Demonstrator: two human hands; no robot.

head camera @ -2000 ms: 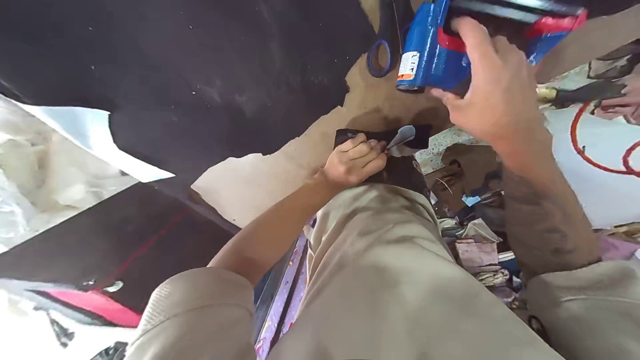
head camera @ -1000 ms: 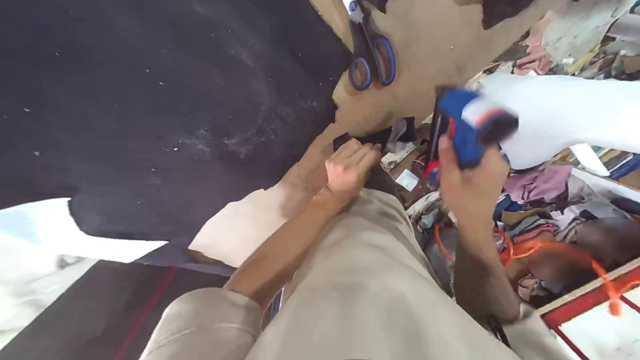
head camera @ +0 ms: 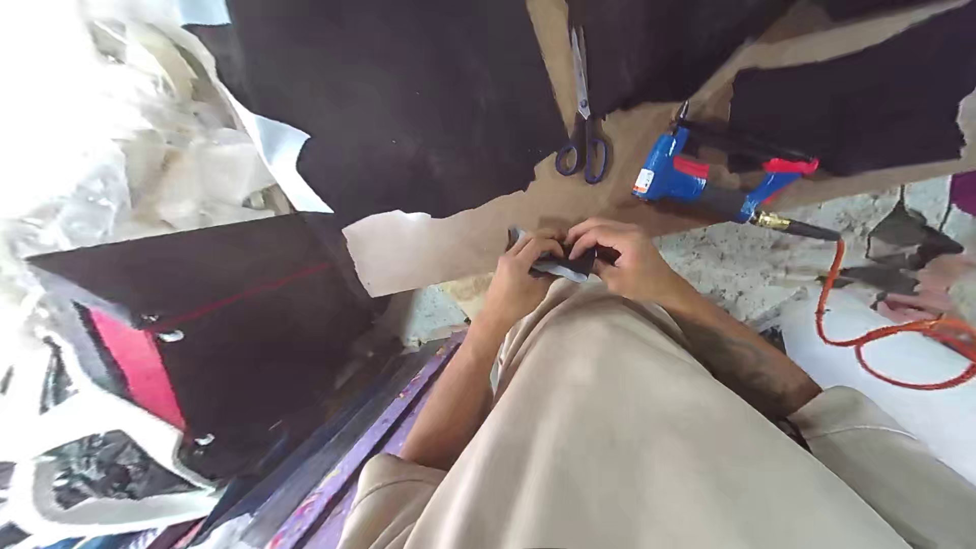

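Both hands are close together in front of my lap, at the edge of the brown sheet point(head camera: 496, 229). My left hand point(head camera: 526, 271) and my right hand point(head camera: 621, 255) pinch a small dark piece of material with a pale underside point(head camera: 564, 271) between them. Beyond my right hand, a blue and red pneumatic spray or glue gun point(head camera: 675, 168) lies on its side, with a brass fitting point(head camera: 772, 221) at its handle end. Scissors with dark blue handles point(head camera: 583, 114) lie left of the gun, blades pointing away from me. A large dark sheet point(head camera: 412, 99) spreads beyond my left hand.
An orange hose point(head camera: 827, 297) runs from the fitting and coils at the right over a white surface point(head camera: 808, 358). At the left stand a dark panel with a red line point(head camera: 252, 305) and crumpled translucent plastic point(head camera: 183, 152). Another dark piece point(head camera: 846, 122) lies at the upper right.
My right hand has let go of the blue and red tool, which now lies on the sheet, and has come over to the small dark piece beside my left hand. The view has shifted.
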